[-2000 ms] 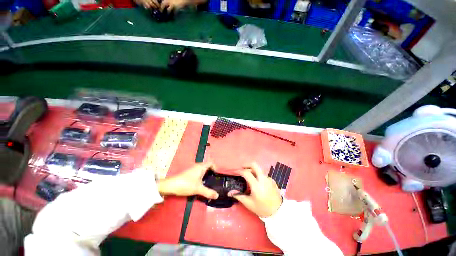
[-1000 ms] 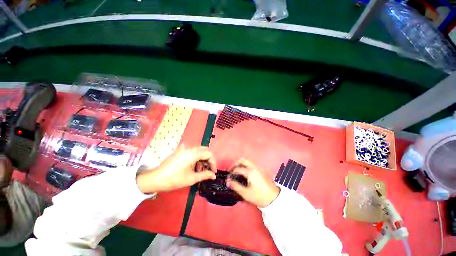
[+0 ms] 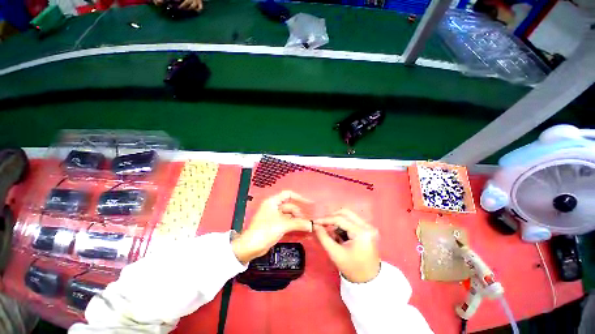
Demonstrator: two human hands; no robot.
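The black device housing (image 3: 277, 264) lies on the red mat in front of me, with an open side showing small parts, and no hand grips it. My left hand (image 3: 277, 225) is above its upper edge, thumb and forefinger pinched together. My right hand (image 3: 352, 244) is to its upper right, its fingertips meeting my left fingertips on a tiny dark piece (image 3: 312, 224). A dark patch shows between my right fingers; I cannot tell if it is held or lies on the mat behind. The black strips are not clearly visible.
A blister tray (image 3: 85, 222) of black units and a yellow sticker sheet (image 3: 186, 202) are left. Small black parts (image 3: 274, 171) lie behind the housing. The parts box (image 3: 443, 189), glue gun (image 3: 479, 271) on its pad (image 3: 438, 258) and fan (image 3: 554, 189) are right. The green conveyor (image 3: 261, 111) carries black units.
My hands have left the housing and come together above and to its right on a tiny piece. The view has shifted. The black strips, visible before, are now mostly or wholly covered.
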